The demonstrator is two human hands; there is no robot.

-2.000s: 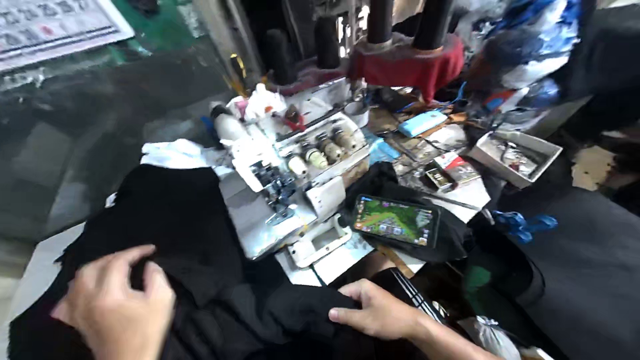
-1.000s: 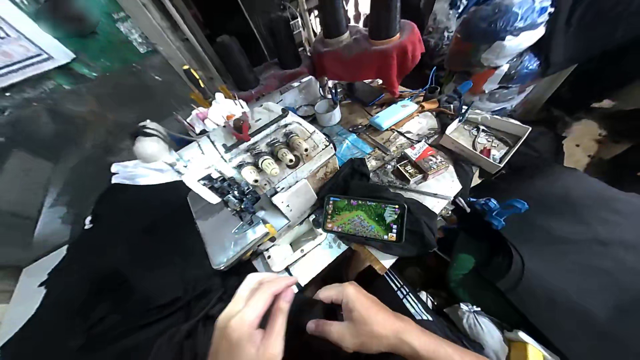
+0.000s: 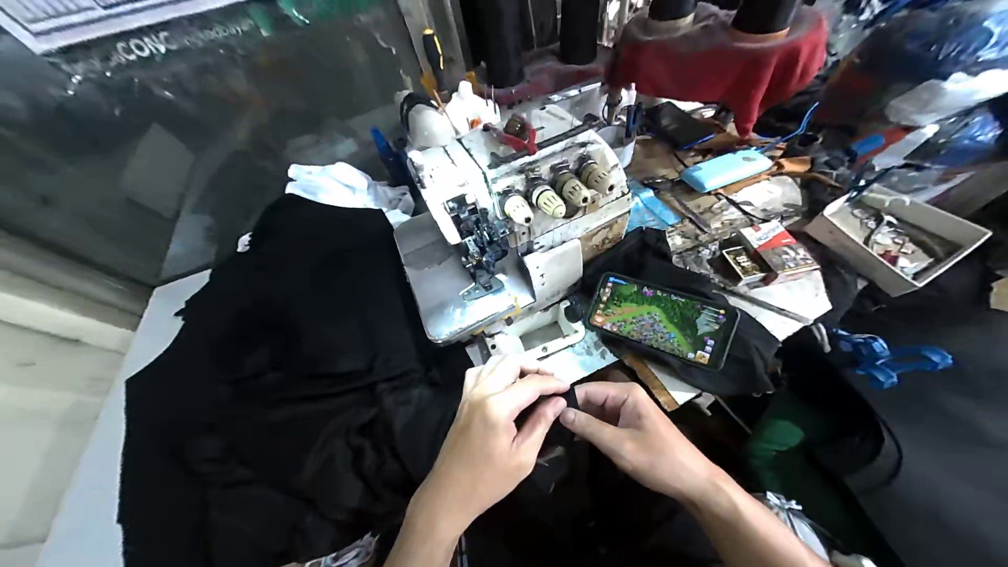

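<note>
My left hand (image 3: pixel 504 417) and my right hand (image 3: pixel 630 433) meet in front of the sewing machine, their fingertips pinching a small piece of black fabric (image 3: pixel 568 398) between them. Much of that fabric is hidden by my fingers. Just beyond my hands stands a white overlock sewing machine (image 3: pixel 551 260) with several tension dials along its front. Black cloth (image 3: pixel 315 331) lies spread to the left of the machine and of my left hand. Beyond my right hand, a smartphone (image 3: pixel 663 319) with a game on its screen rests on dark cloth.
An open carton (image 3: pixel 898 236) of small metal parts sits at the right, near blue plastic handles (image 3: pixel 890 358). Small boxes (image 3: pixel 772 252) and a light blue case (image 3: pixel 726 170) lie behind the phone. Thread cones stand at the back over red cloth (image 3: pixel 717 67). White cloth (image 3: pixel 346 185) lies left of the machine.
Two seconds ago my left hand was over the black cloth at the left, apart from my right; now both hands are together at the small black piece. The view has shifted.
</note>
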